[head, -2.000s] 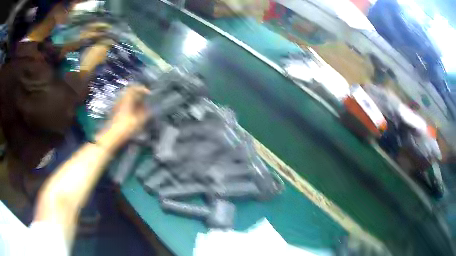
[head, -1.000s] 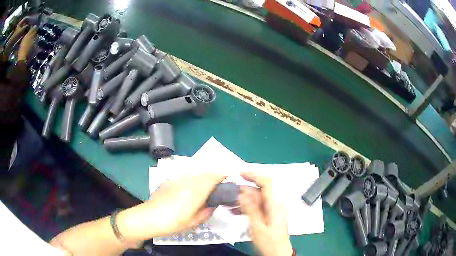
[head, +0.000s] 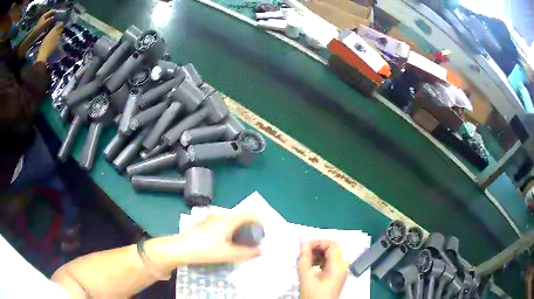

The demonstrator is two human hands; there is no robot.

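My left hand [head: 219, 238] is closed around a dark grey plastic unit; its flat round end [head: 248, 233] faces up, and the rest is hidden in the fist. My right hand [head: 322, 266] is just to its right, apart from the unit, with thumb and index finger close together. A tiny pale thing may be at the fingertips; it is too small and blurred to be sure. White sheets [head: 275, 219] lie under both hands. A sticker sheet with rows of grey circles [head: 202, 281] shows at the low edge of the stack.
A large pile of grey handheld fan bodies [head: 170, 117] lies on the green bench at left, and a smaller pile [head: 439, 266] at lower right. A conveyor belt [head: 304, 105] with a worn pale edge runs beyond. Boxes [head: 360, 55] stand past it. Another person's hands show at top left.
My right hand has moved off the grey unit, to the right and down. My left hand still holds the unit, now with its round end up. The view has shifted slightly.
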